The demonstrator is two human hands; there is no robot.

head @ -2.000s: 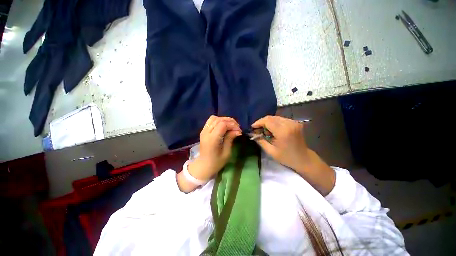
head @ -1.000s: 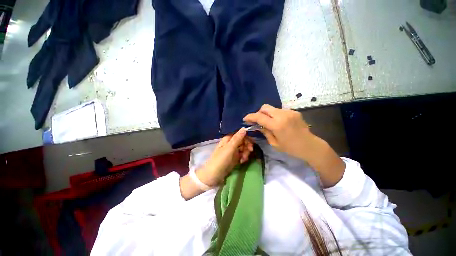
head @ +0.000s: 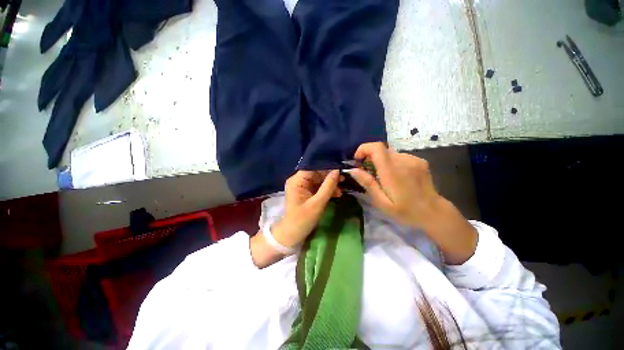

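Navy trousers [head: 263, 102] lie over the table with both legs towards me, their lower ends over the near edge. My left hand [head: 306, 205] pinches the hem edge of the right-side leg between thumb and fingers. My right hand [head: 400, 183] is just to its right and holds a small silver tool [head: 350, 164], mostly hidden in the fingers, with its tip at the hem. Exactly what the tip touches is too small to tell.
More navy garments [head: 85, 61] lie at the left of the table [head: 438, 68]. A white card [head: 102, 162] lies at the left edge. Small dark squares [head: 515, 86] and spare snips [head: 583, 66] lie at the right. Red crates [head: 157, 229] stand below left; dark cloth [head: 547, 198] hangs below right.
The view has shifted a little. My left hand has turned and now pinches the hem from the left. The tool in my right hand has changed angle and is at the hem edge.
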